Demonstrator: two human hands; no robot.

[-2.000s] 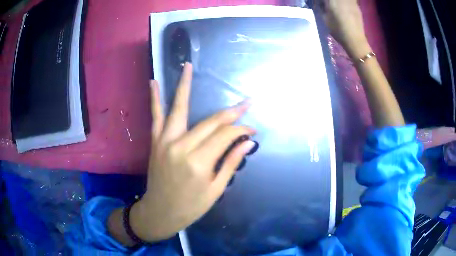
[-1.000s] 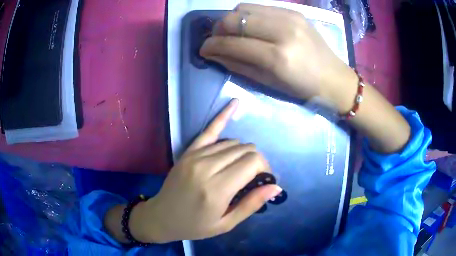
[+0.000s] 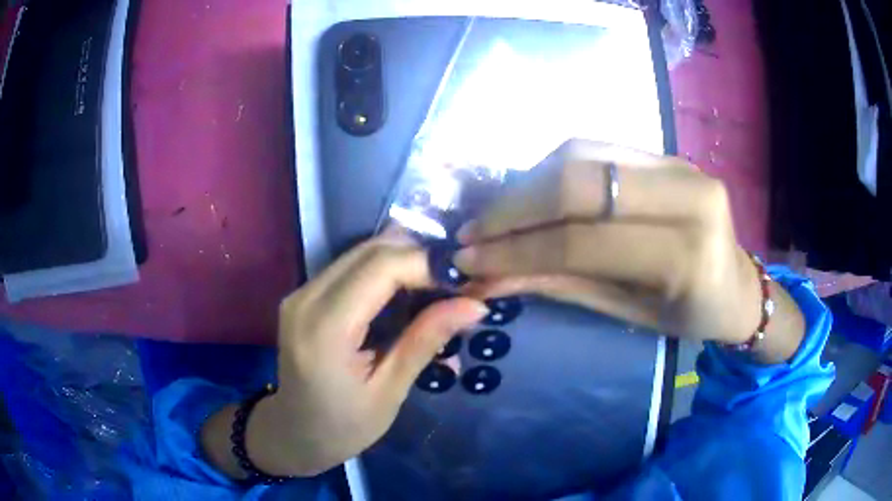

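A large grey glossy panel point(image 3: 548, 411) with a white border lies in front of me. Its dark camera oval point(image 3: 360, 83) is uncovered at the upper left, with a round lens at the top. Clear film point(image 3: 435, 117) lies folded back diagonally beside it. My left hand point(image 3: 342, 342) holds several black discs point(image 3: 489, 344) at its thumb and fingers, over the panel. My right hand point(image 3: 606, 245) meets it, its fingertips pinching at one black disc point(image 3: 450, 266). Fingers partly hide the discs, and the fingertips are blurred.
Another dark panel point(image 3: 54, 127) with a white edge lies at the left on the pink sheeting point(image 3: 210, 176). A black stack point(image 3: 817, 127) stands at the right. A clear plastic bag point(image 3: 682, 29) is at the far side. Blue plastic point(image 3: 59, 411) is at the lower left.
My right hand has moved from the camera oval back to my left hand, uncovering the oval. The left hand has shifted slightly up and left. The film has been folded back since the earliest frame.
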